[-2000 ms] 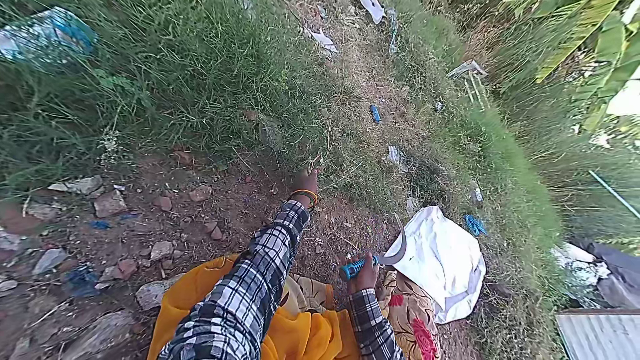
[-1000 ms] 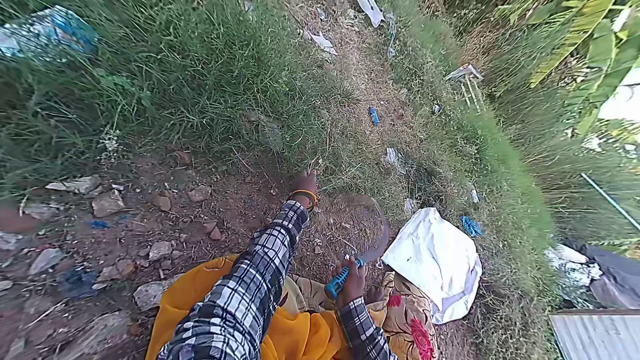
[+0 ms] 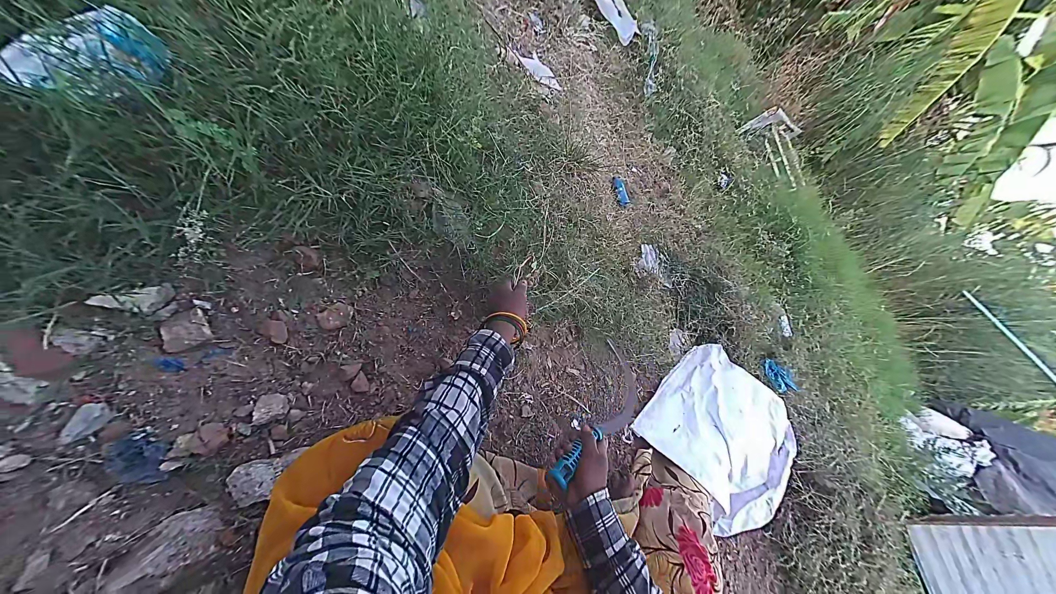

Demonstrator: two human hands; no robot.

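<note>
My left hand (image 3: 508, 300), with orange bangles at the wrist, reaches to the edge of the grass (image 3: 561, 247); its fingers are closed on some thin stalks. Below it and to the right, my right hand (image 3: 587, 467) grips the blue handle of a sickle (image 3: 627, 396). The curved metal blade points up over the bare soil, its tip below and right of my left hand. A white sack or sheet (image 3: 722, 437) lies just right of the blade. Both my sleeves are black-and-white checked.
Stones (image 3: 186, 330) and rubble lie on soil at the left. Thick grass (image 3: 330, 124) grows at the upper left, with a plastic bag (image 3: 87, 49). A blue object (image 3: 620, 191) and scraps of litter lie along the dry strip. A corrugated sheet (image 3: 986, 557) is at the lower right.
My right hand with the sickle first moved down and left, then slightly back right, and the blade's angle has changed. My left hand has stayed in about the same place at the grass.
</note>
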